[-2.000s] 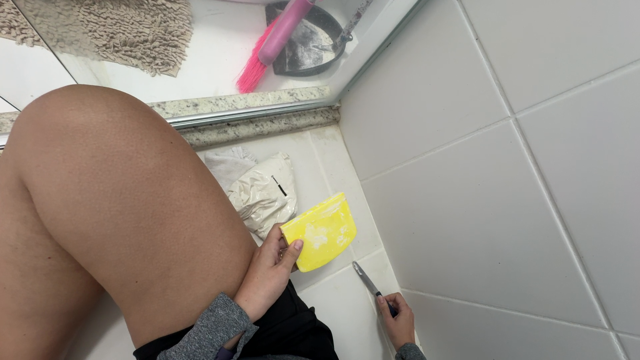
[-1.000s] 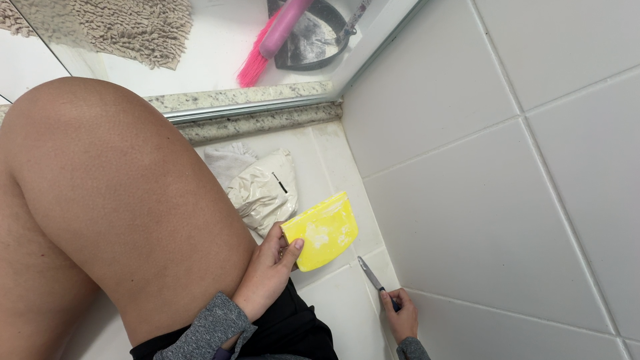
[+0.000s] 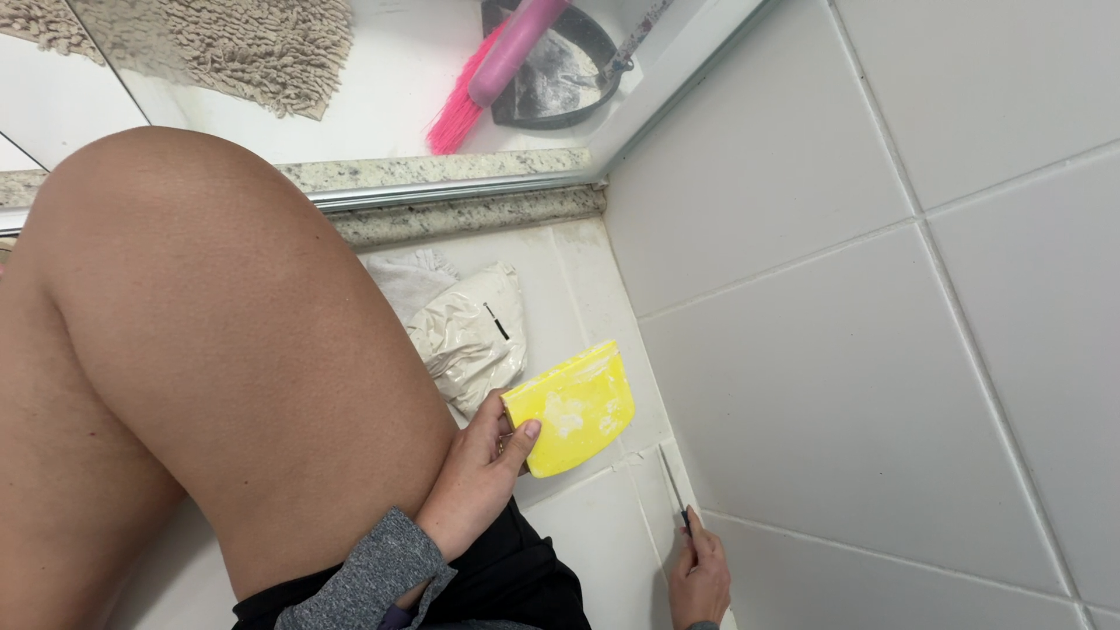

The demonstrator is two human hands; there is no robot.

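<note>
A yellow plastic scraper (image 3: 582, 407), smeared with white material, is held in my left hand (image 3: 481, 477) between thumb and fingers. My right hand (image 3: 700, 573) is closed on the dark handle of a thin metal-bladed tool (image 3: 671, 481), whose exact kind I cannot tell. Its tip lies by the floor tiles close to the foot of the wall. Beyond my left hand, a crumpled off-white plastic bag (image 3: 472, 350) with a small black mark rests on the floor, beside a whitish cloth (image 3: 411, 280).
My bent legs (image 3: 219, 350) take up the left side. A white tiled wall (image 3: 831, 376) rises at the right. Past a speckled stone sill (image 3: 490, 210) with a metal track lie a pink brush (image 3: 516, 57), a dark dustpan (image 3: 560, 79) and a shaggy beige mat (image 3: 262, 52).
The blade in my right hand has turned, and its tip now points more steeply up along the wall's foot. My left hand and the yellow scraper have stayed nearly still.
</note>
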